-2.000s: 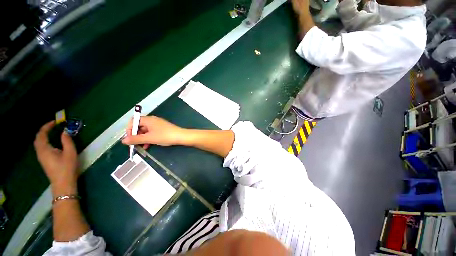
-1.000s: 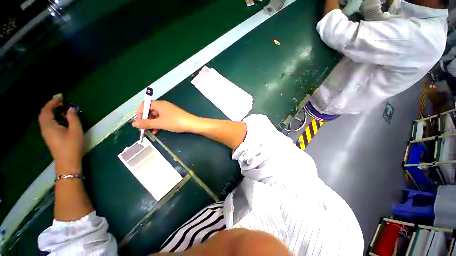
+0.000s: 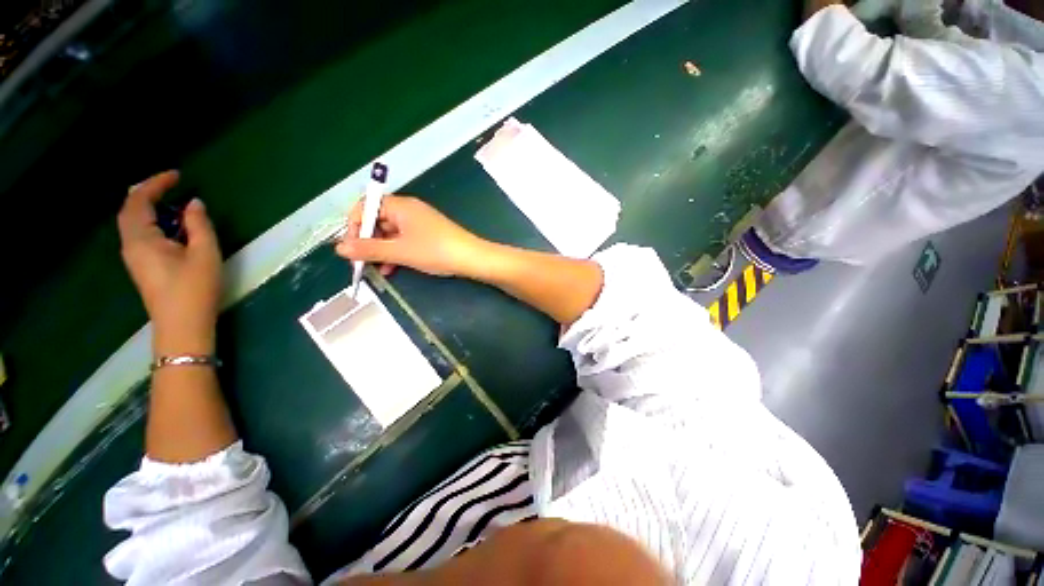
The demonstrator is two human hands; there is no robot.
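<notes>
My right hand [image 3: 412, 237] holds the slim pale tweezers [image 3: 370, 218] with a dark rear end. Their tip is at the greyish band at the far end of a white sticker sheet [image 3: 384, 364], which lies on the green worktop. My left hand [image 3: 174, 258] is over the conveyor belt, fingers curled around a small dark watch case [image 3: 172, 221], mostly hidden between thumb and fingers. The yellow battery does not show there.
A second white stack of sheets [image 3: 550, 189] lies farther right on the worktop. The pale rail [image 3: 458, 135] separates worktop and conveyor belt [image 3: 343, 69]. A co-worker in a white smock [image 3: 916, 126] is at the upper right. A tiny piece [image 3: 691, 69] lies beyond the stack.
The view has shifted, so the sheets and hands appear farther up and right. The tweezers stay at the near sheet's end band. The watch case and battery in my left hand have become more hidden.
</notes>
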